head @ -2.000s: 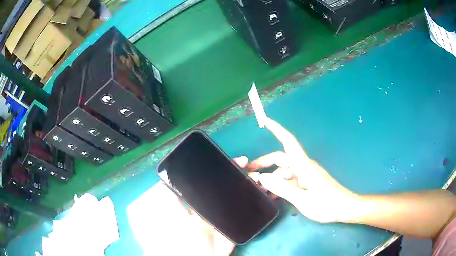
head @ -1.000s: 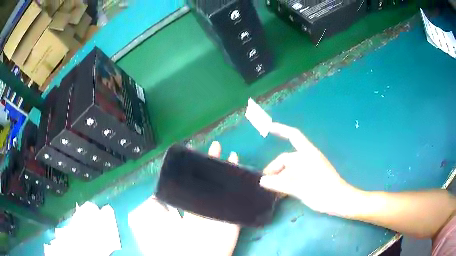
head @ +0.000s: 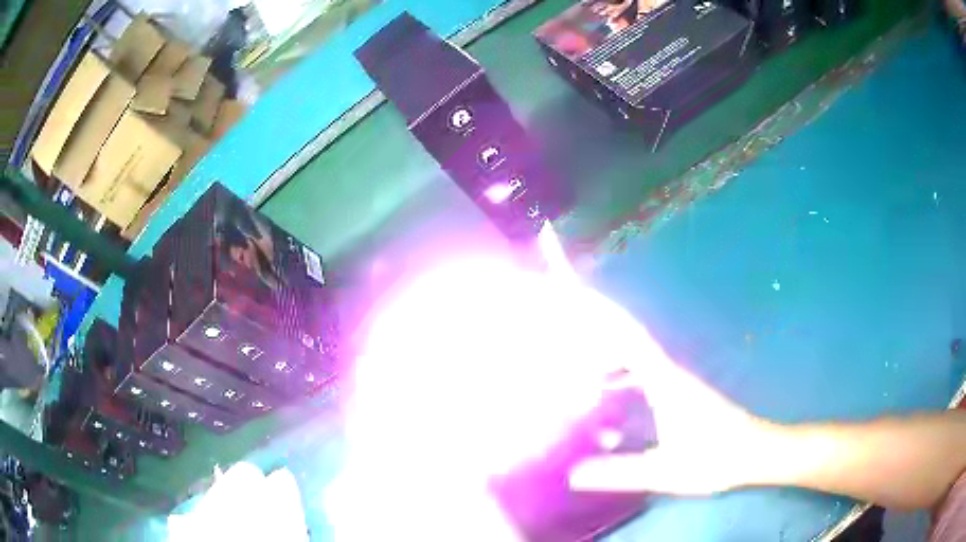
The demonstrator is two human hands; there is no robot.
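A very bright white and magenta glare covers the middle and lower middle of the view. The smartphone [head: 577, 482] shows as a dark magenta slab at the glare's lower right edge; the rest of it is washed out. My right hand [head: 694, 429] comes in from the right, partly overexposed. Its thumb lies across the phone's right end and its fingers lie above it. A thin white strip, the label [head: 550, 241], shows faintly at the raised fingertip. My left hand is lost in the glare.
Black retail boxes [head: 217, 307] stand in a row at left on the green belt [head: 397, 206]. Another box [head: 466, 122] stands at upper centre, and one [head: 662, 64] lies at upper right. A white paper heap [head: 238, 508] is at lower left. Brown cartons [head: 117, 159] are at upper left.
A strong glare has appeared over the phone and my left hand. The phone's visible part is farther right and lower, with my right thumb across it. The white sheet at upper right has left the view.
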